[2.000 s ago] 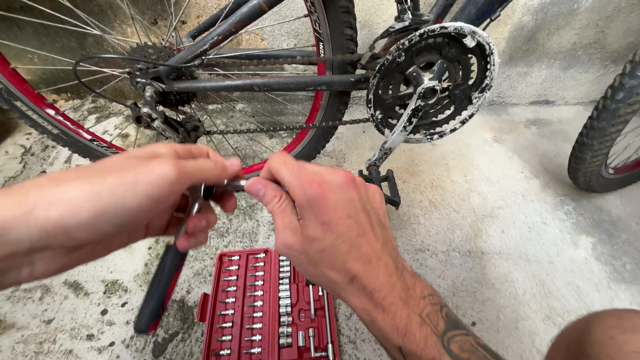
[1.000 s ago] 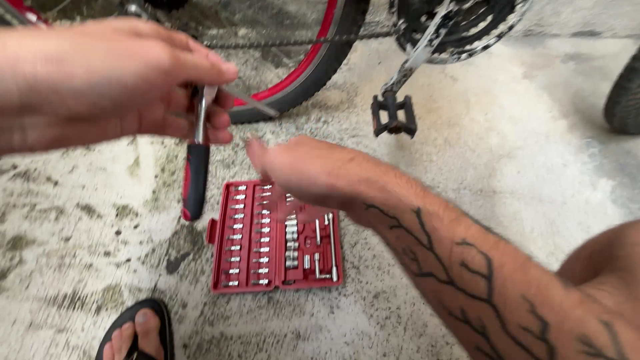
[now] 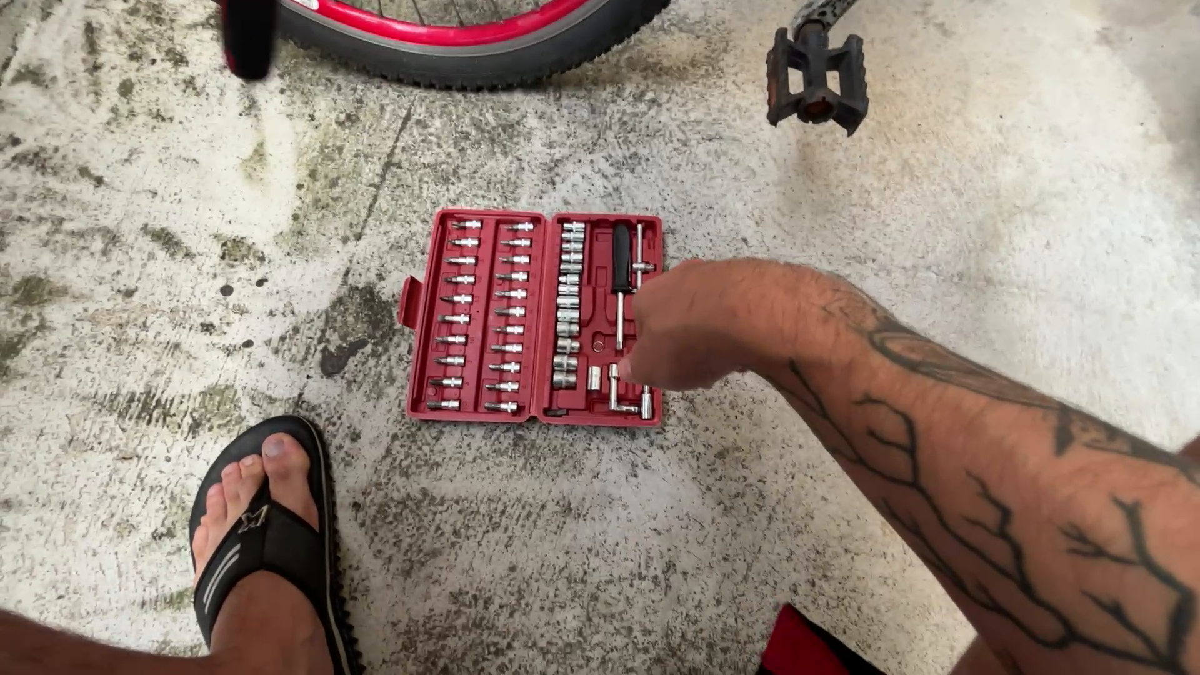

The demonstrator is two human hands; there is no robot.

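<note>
My right hand [image 3: 689,323] is at the right side of an open red plastic socket-set case [image 3: 539,319] on the floor. Its fingers hide part of the case, and whether they grip anything does not show. A black-handled driver [image 3: 621,258] lies in the case beside the hand, left of a metal T-bar [image 3: 639,239]. Sockets [image 3: 568,314] line the middle and bits [image 3: 455,319] fill the left half. My left hand is outside the frame. A black and red tool handle [image 3: 249,37] hangs in at the upper left edge.
The bicycle's rear tire [image 3: 469,70] with its red rim is at the top, and a black pedal [image 3: 817,80] is at the upper right. A foot in a black flip-flop [image 3: 272,544] rests at the lower left. Part of a red and black item [image 3: 811,647] shows at the bottom edge.
My right hand has come away from my left hand and the ratchet, down to the case. My left hand has left the frame. The view has tilted down toward the floor.
</note>
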